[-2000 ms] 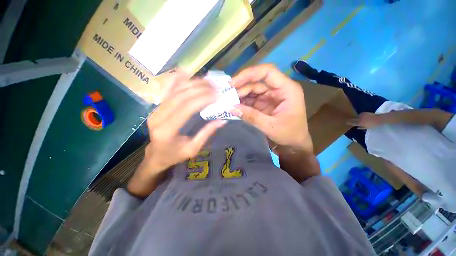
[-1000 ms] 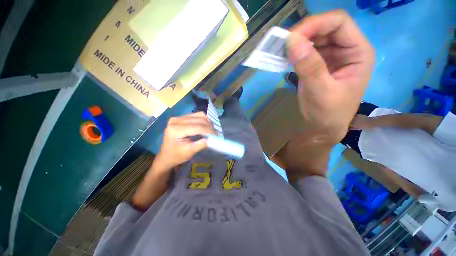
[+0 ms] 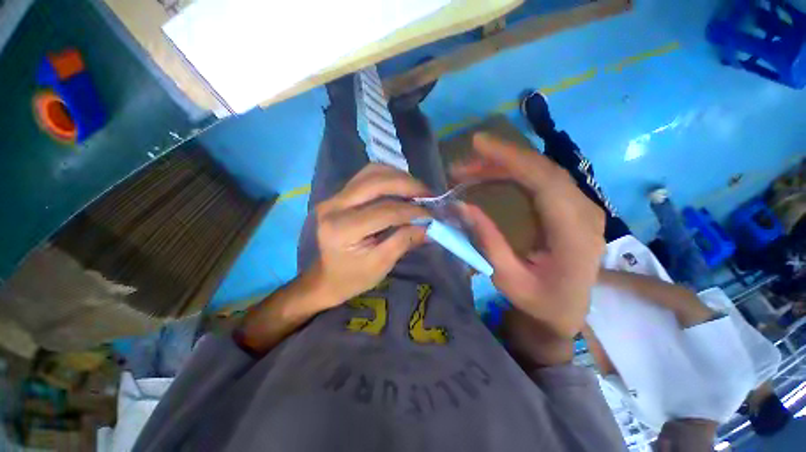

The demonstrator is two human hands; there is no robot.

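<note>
My left hand (image 3: 367, 234) is pinched on a barcode label strip (image 3: 380, 124). The strip hangs away toward my legs, and a pale bluish backing end (image 3: 460, 247) sticks out on the right side of my fingers. My right hand (image 3: 539, 238) is blurred, close beside the strip, thumb and fingers curved around its near end. A thin label edge shows between the two hands; whether my right fingertips grip it is unclear. A white box (image 3: 292, 44) lies on the yellow-tan carton (image 3: 168, 55) at the bench edge.
A blue and orange-red dispenser (image 3: 72, 97) lies on the green bench (image 3: 133, 159). Flattened cartons (image 3: 194, 221) are under the bench. A person in a white top (image 3: 654, 344) is at the right, near a brown carton (image 3: 504, 207). A blue stool (image 3: 762, 40) stands on the floor.
My right hand has come down from the upper right, where it held a label, to beside my left hand. The view has shifted; the bench and box appear further up and left.
</note>
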